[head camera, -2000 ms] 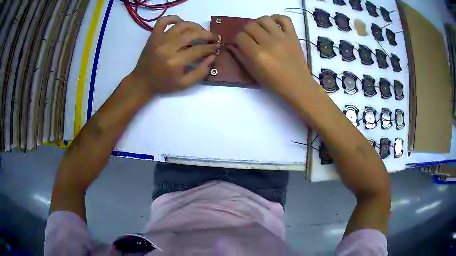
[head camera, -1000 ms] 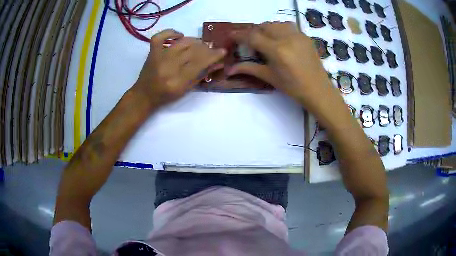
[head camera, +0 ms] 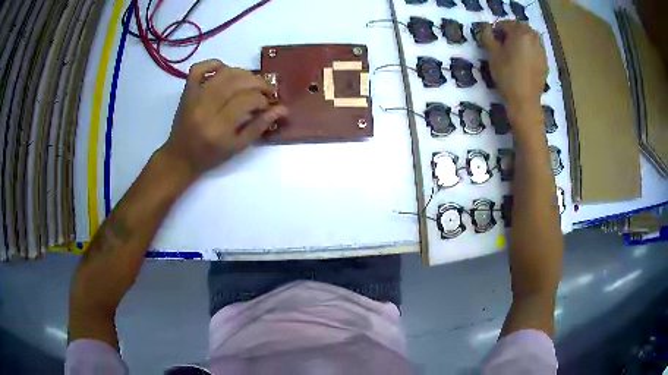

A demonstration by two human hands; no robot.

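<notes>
The reddish-brown test fixture (head camera: 297,124) lies flat on the white bench. Its pale tan locating nest (head camera: 331,84) holds no speaker. My left hand (head camera: 223,110) rests at the fixture's left edge, fingertips by the small contact terminals (head camera: 272,78), fingers apart, with no part seen in it. My right hand (head camera: 516,62) is over the upper part of the white speaker tray (head camera: 458,135), its fingertips on a small dark speaker (head camera: 481,32) in the second visible row. The hand partly hides this speaker, and the forearm covers others below.
Red and black fixture cables (head camera: 172,40) loop at the upper left and run to the fixture. Many board edges (head camera: 44,132) stand in a row at far left. A brown cardboard sheet (head camera: 604,110) lies right of the tray. The bench's front edge (head camera: 315,253) is near my body.
My right hand has moved from the fixture to the tray, uncovering the nest. My left hand stays at the fixture's left edge. The view has shifted, so bench items sit further left.
</notes>
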